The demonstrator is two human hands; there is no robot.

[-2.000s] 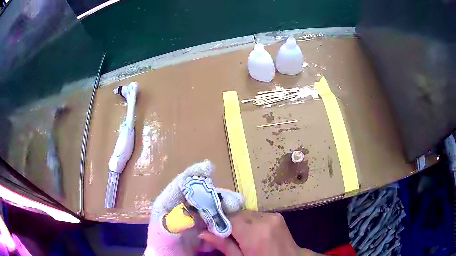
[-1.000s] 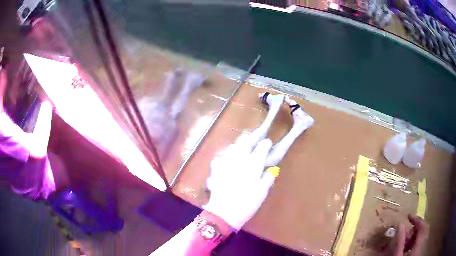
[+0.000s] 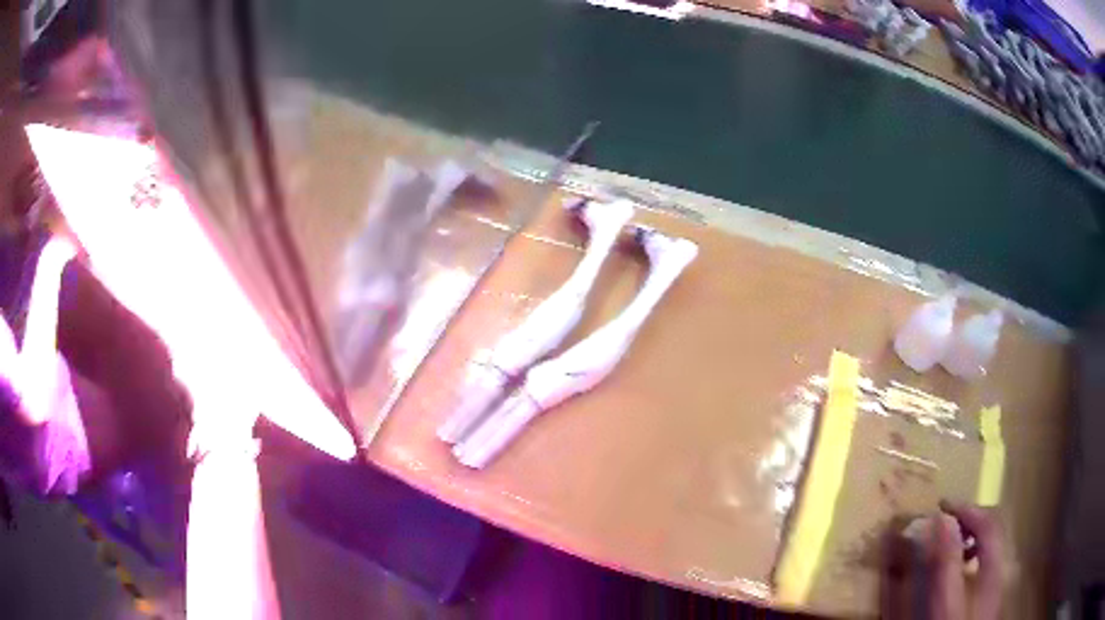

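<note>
Two pale handle-shaped parts (image 3: 551, 317) (image 3: 612, 342) lie side by side, slanting, on the cardboard left of centre, dark bands at their upper ends. My left hand (image 3: 209, 382) seems to be the washed-out white shape at the lower left, over a bright panel; its fingers and any hold cannot be made out. My right hand (image 3: 960, 563) is bare, blurred and cut off by the bottom edge at the lower right. Its fingers are bent beside the small white cup (image 3: 921, 529). A pale spot shows between them; what it is cannot be told.
Two squeeze bottles (image 3: 926, 333) stand above a row of thin sticks (image 3: 915, 402), with one stick (image 3: 909, 459) apart. Yellow tape (image 3: 824, 484) borders them. A thin rod (image 3: 479, 285) slants left of the parts. A green surface (image 3: 727, 133) runs behind. The left panel (image 3: 388, 254) shows reflections.
My left hand has let go of the newly laid part and moved away left. The second part now lies beside the first. My right hand remains by the cup. The view has shifted slightly.
</note>
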